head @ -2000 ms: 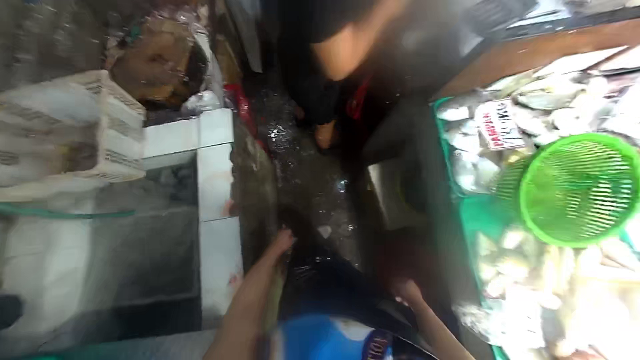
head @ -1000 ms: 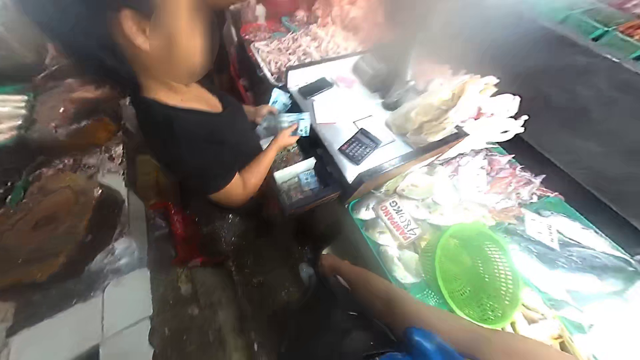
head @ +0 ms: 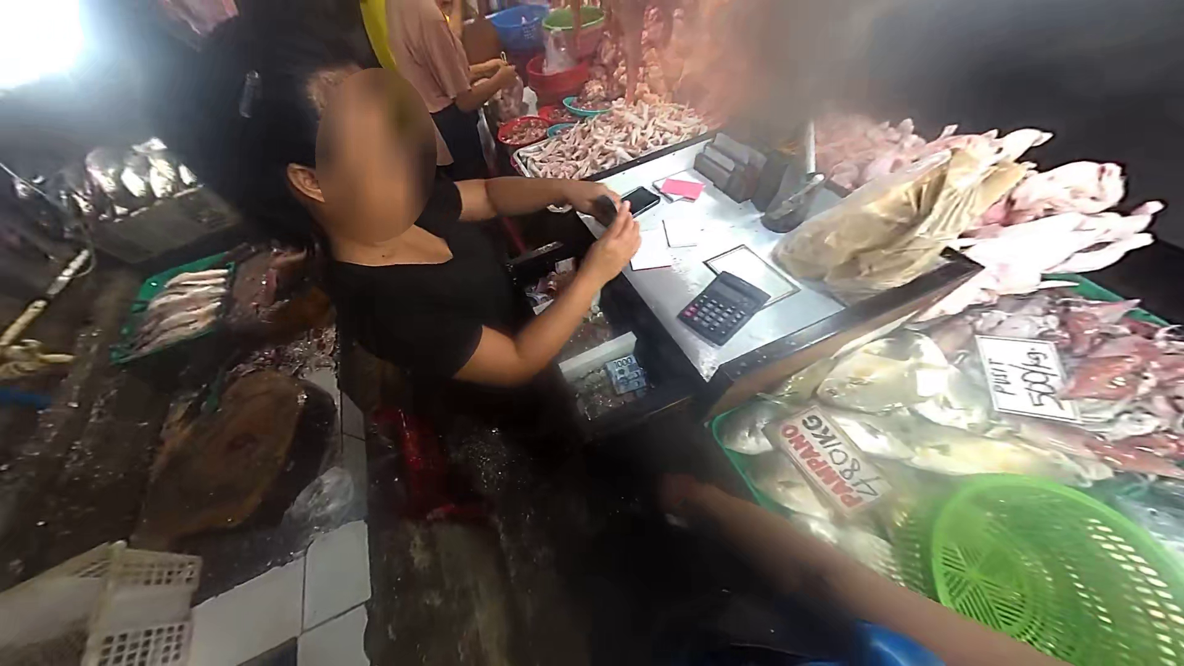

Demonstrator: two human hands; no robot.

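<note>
My right hand is blurred at the lower centre, low beside the fish display; its fingers are too dim to read. My left hand is out of view. Right of my forearm a green plastic basket rests on pale fish, near a handwritten price sign. A person in a black top stands at a metal-topped counter, both hands at a dark object near a smartphone. A calculator lies on the counter above an open drawer holding banknotes.
Plastic bags and raw poultry lie beyond the counter. To the left are a round wooden chopping block, a white plastic crate and a green tray of fish. Another person stands farther back.
The view has swung up from the floor to the counter. The other person's hands, which held banknotes one second ago, are now by the smartphone. My left hand has left the view.
</note>
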